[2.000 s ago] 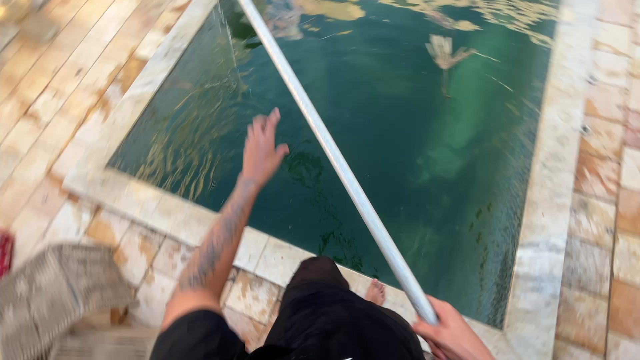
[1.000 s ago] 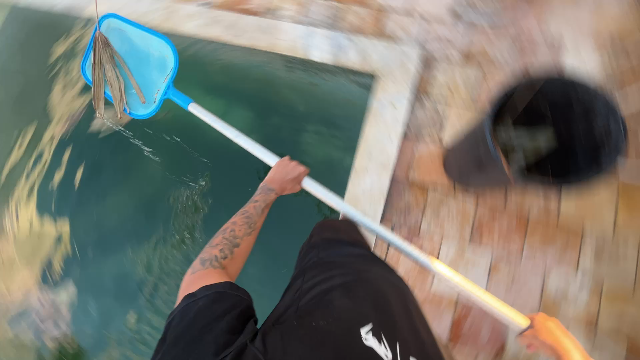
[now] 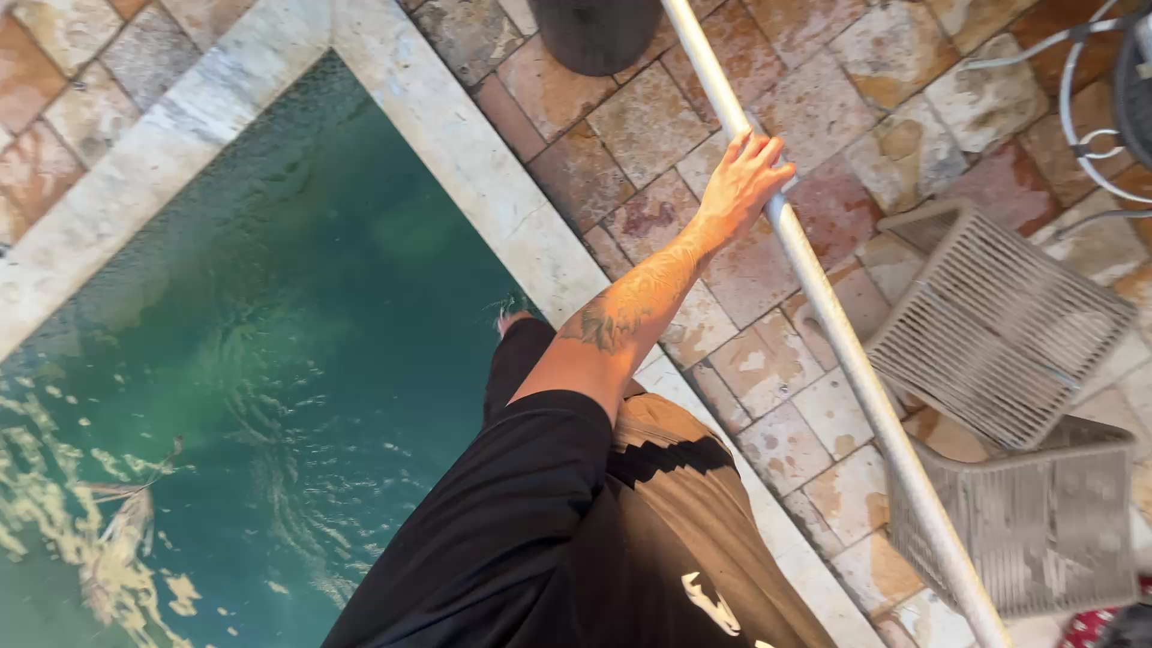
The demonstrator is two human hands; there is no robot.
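Observation:
My left hand (image 3: 745, 180), at the end of a tattooed forearm, is closed around a long metallic pole (image 3: 841, 337). The pole runs slantwise over the stone paving, from the top edge of the view to the bottom right. Neither end of it shows, and the net head is outside the view. My right hand is out of view. Left of my body lies green pool water (image 3: 360, 243), with one foot at its surface beside the pale stone coping (image 3: 504, 193). Dry plant debris (image 3: 126, 522) lies in the water at the lower left.
A black bucket (image 3: 598, 31) stands on the paving at the top. Two woven-cord chairs (image 3: 999, 315) are at the right, close to the pole. A pale hose (image 3: 1066, 99) curls near the top right corner. Patterned red cloth (image 3: 1084, 628) shows at the bottom right.
The pole has swung from over the pool to over the paving, with my left hand on it. The blue net and my right hand have left the view, which has turned strongly.

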